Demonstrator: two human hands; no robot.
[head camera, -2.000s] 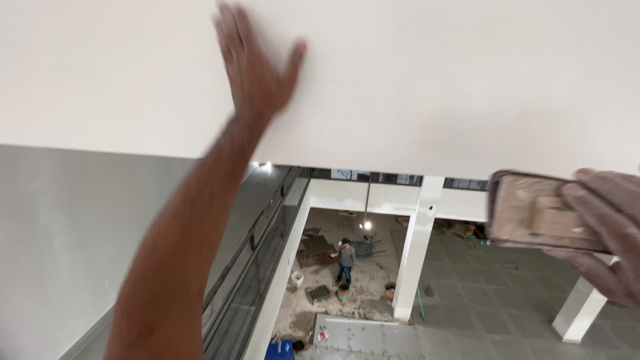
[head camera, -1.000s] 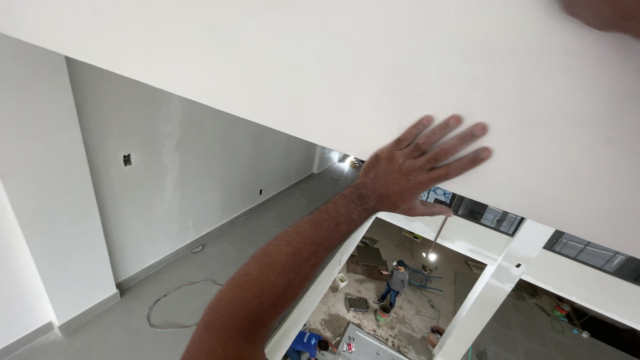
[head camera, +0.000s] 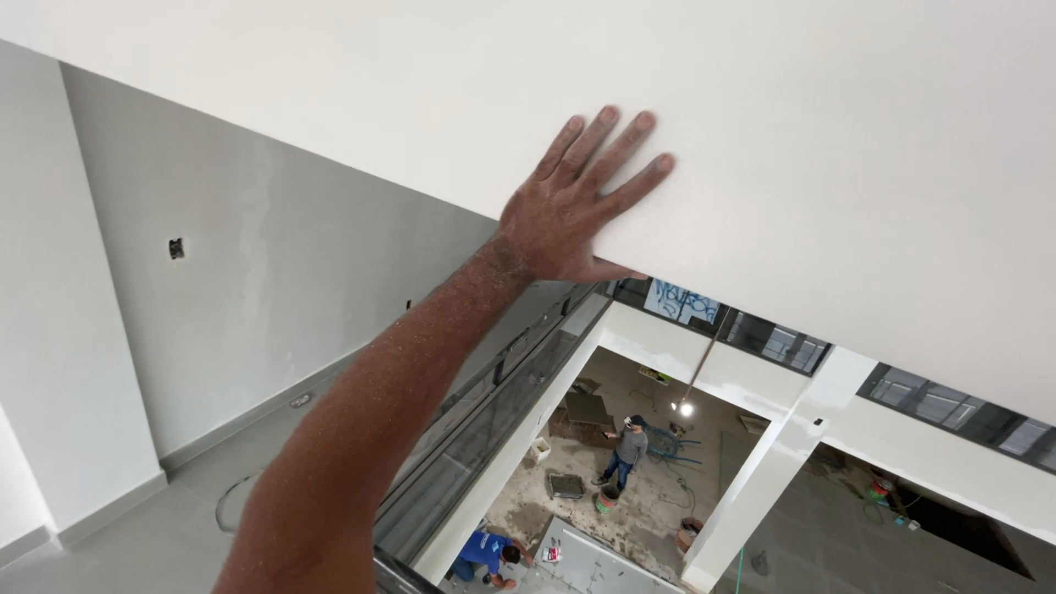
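Note:
My left hand lies with its fingers spread on a smooth white panel or wall surface, close to its lower edge. The thumb reaches down to that edge. Fine pale dust covers the hand and forearm. Nothing is held in it. My right hand is out of the picture, and so is the flat sanding block or pad seen with it earlier.
A dark metal railing runs beside a drop to the floor below. Down there are a standing person, a person in blue, a bucket, a wheelbarrow and a bright lamp. A grey wall stands left.
The view has swung, bringing the grey wall in at left. My right hand, with a block two seconds ago, has gone out of view. My left hand stays spread on the white surface.

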